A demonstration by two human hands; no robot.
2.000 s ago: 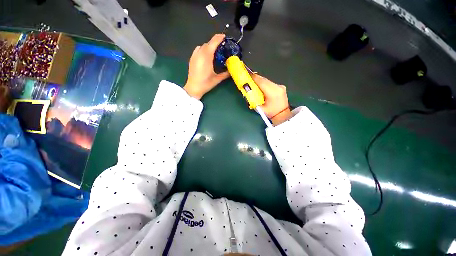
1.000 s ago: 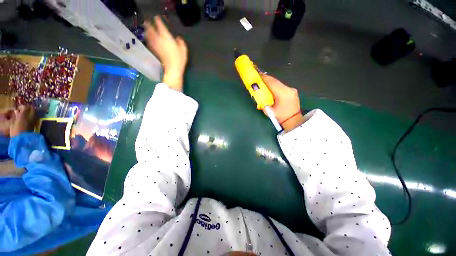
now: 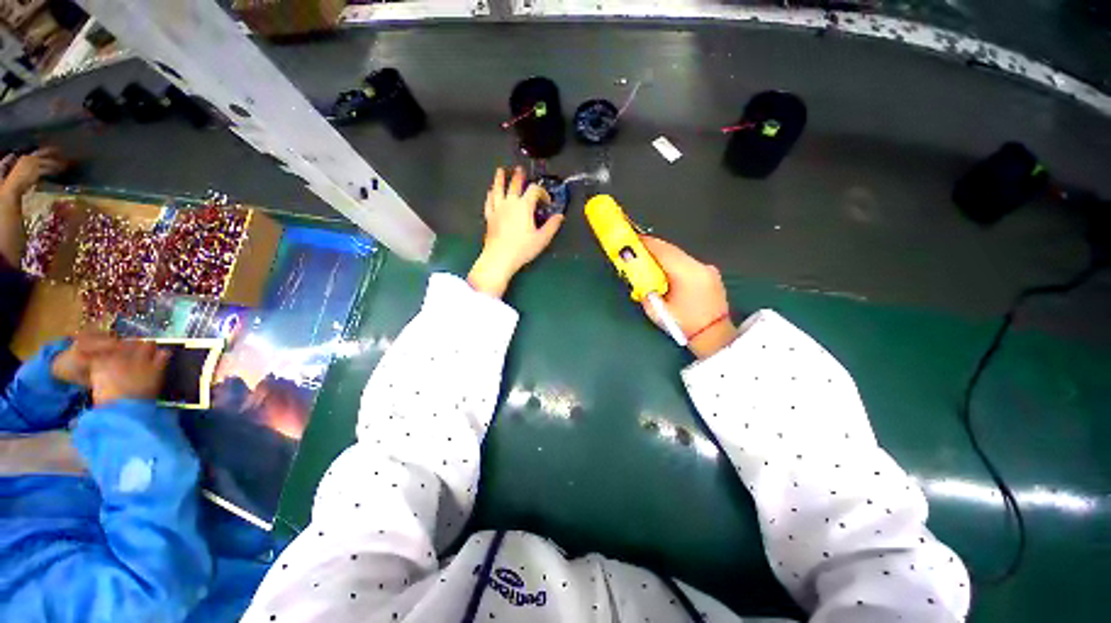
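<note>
My right hand (image 3: 685, 292) holds the yellow hot glue gun (image 3: 625, 250), its nozzle pointing up and left over the belt; a whitish glue stick (image 3: 666, 319) comes out of its rear. My left hand (image 3: 514, 225) has its fingers around a small round circuit board (image 3: 552, 195) on the belt, partly hidden by the fingers. A pale wire runs from this board toward the gun's nozzle. A second round board (image 3: 596, 121) lies just beyond, beside a black housing (image 3: 537, 117) with a red wire.
More black housings stand or lie on the dark belt (image 3: 877, 158), left (image 3: 394, 104) and right (image 3: 766, 133). A small white piece (image 3: 666, 149) lies there. A white metal post (image 3: 280, 134) rises at left, near a co-worker's blue sleeves (image 3: 140, 487). A black cord (image 3: 971, 402) curves at right.
My left hand has come back from beside the post to a round board in front of the gun. The view has shifted, showing more of the belt. My right hand still holds the gun.
</note>
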